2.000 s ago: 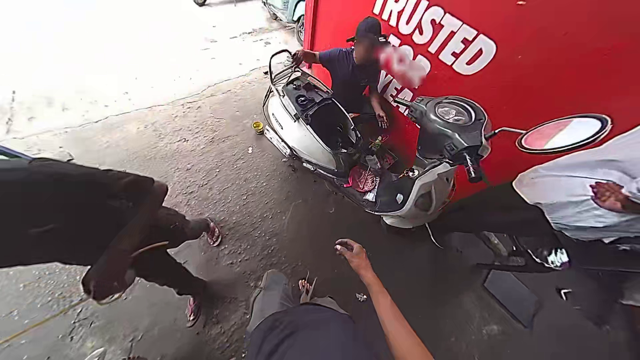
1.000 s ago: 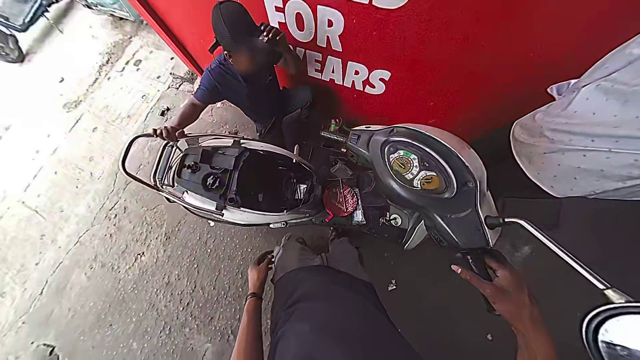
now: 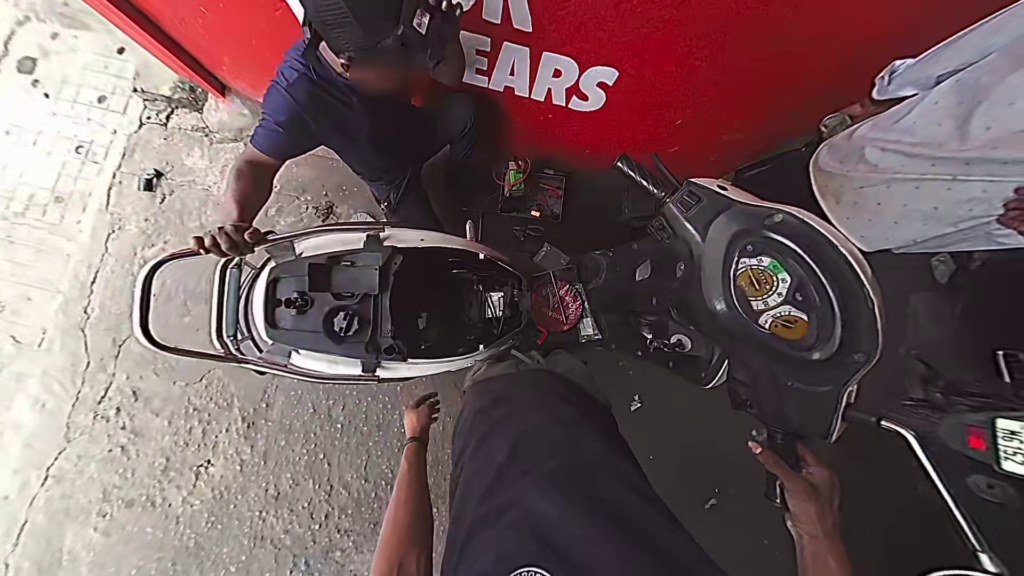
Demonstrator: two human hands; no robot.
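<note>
A white and grey motor scooter lies across the view, its handlebar cowl (image 3: 800, 376) with round gauges (image 3: 760, 280) at the right. The open under-seat bay (image 3: 436, 300) shows at the centre, with no seat over it. My right hand (image 3: 808, 480) is wrapped around the near handlebar grip (image 3: 778, 472). Just below the scooter's side panel (image 3: 432, 368) is my left hand (image 3: 422, 410), fingers loosely curled, holding nothing visible. A round red item (image 3: 558, 304) rests on the footboard area. Another person's hand (image 3: 228, 240) holds the rear grab rail (image 3: 148, 300).
A person in a dark blue shirt (image 3: 280, 104) crouches beyond the scooter against a red wall (image 3: 656, 88). A tray of small parts (image 3: 552, 196) lies near them. A person in a white garment (image 3: 944, 160) stands at the right, above a mirror stem (image 3: 920, 456) and another vehicle's rear light (image 3: 976, 438).
My view has moved down closer over the scooter. My right hand, free of the scooter two seconds ago, is on the handlebar grip. The crouching person still holds the rear rail.
</note>
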